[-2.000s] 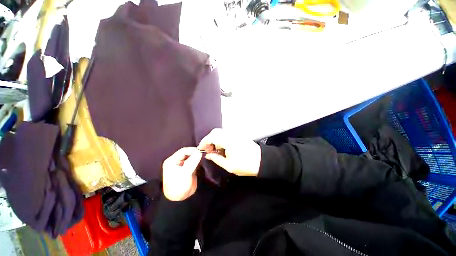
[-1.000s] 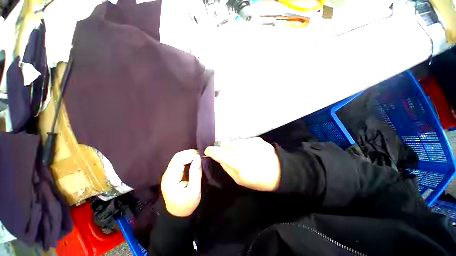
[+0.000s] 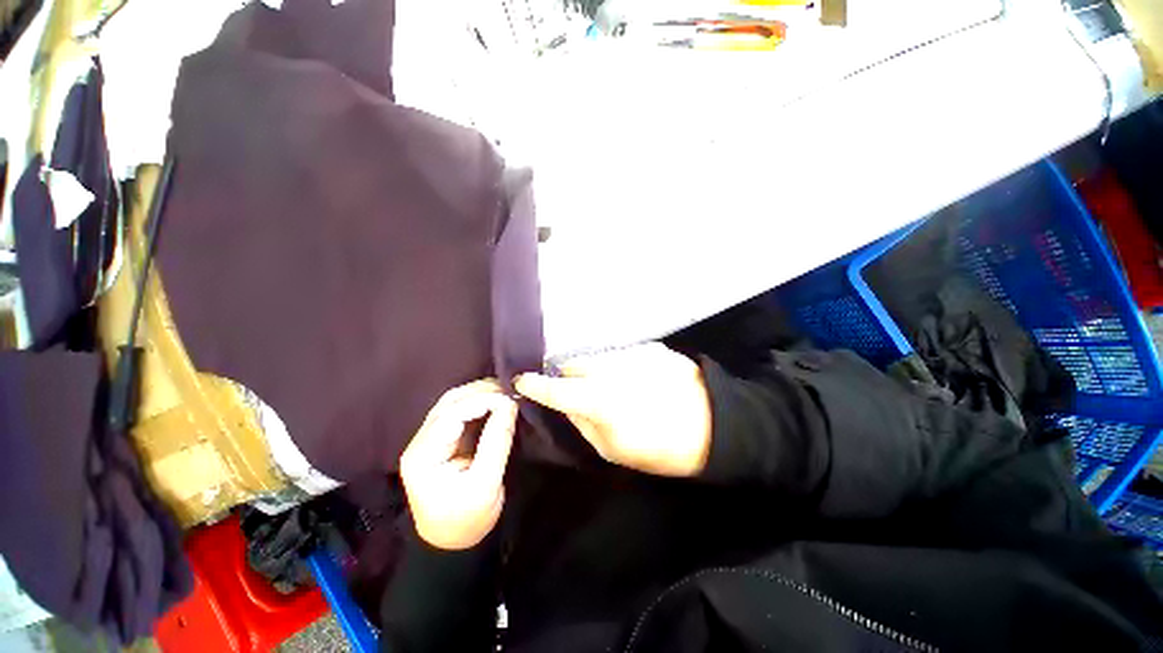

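Note:
A dark purple-brown garment panel [image 3: 332,242] lies over the table's left part and hangs towards my lap. A narrow, lighter purple folded edge [image 3: 518,281] runs down its right side to my fingers. My left hand [image 3: 459,466] is at the lower end of this edge, thumb and fingertips pinched on the cloth. My right hand [image 3: 638,408] meets it from the right, its fingertips closed on the same edge. The fingertips of both hands nearly touch. The cloth below them is hard to tell from my black clothing.
Orange-handled snips [image 3: 727,33] lie at the back of the white table [image 3: 765,153]. A black-handled screwdriver [image 3: 124,383] rests on cardboard [image 3: 191,447] at left, beside stacked cut pieces [image 3: 64,498]. A blue crate [image 3: 1059,293] with black cloth stands right; a red stool or bin [image 3: 236,600] is below left.
The view has shifted, so the table things sit further left and higher. The lighter folded edge looks narrower than at first. Both hands stay at the edge, and the right hand now lies flatter.

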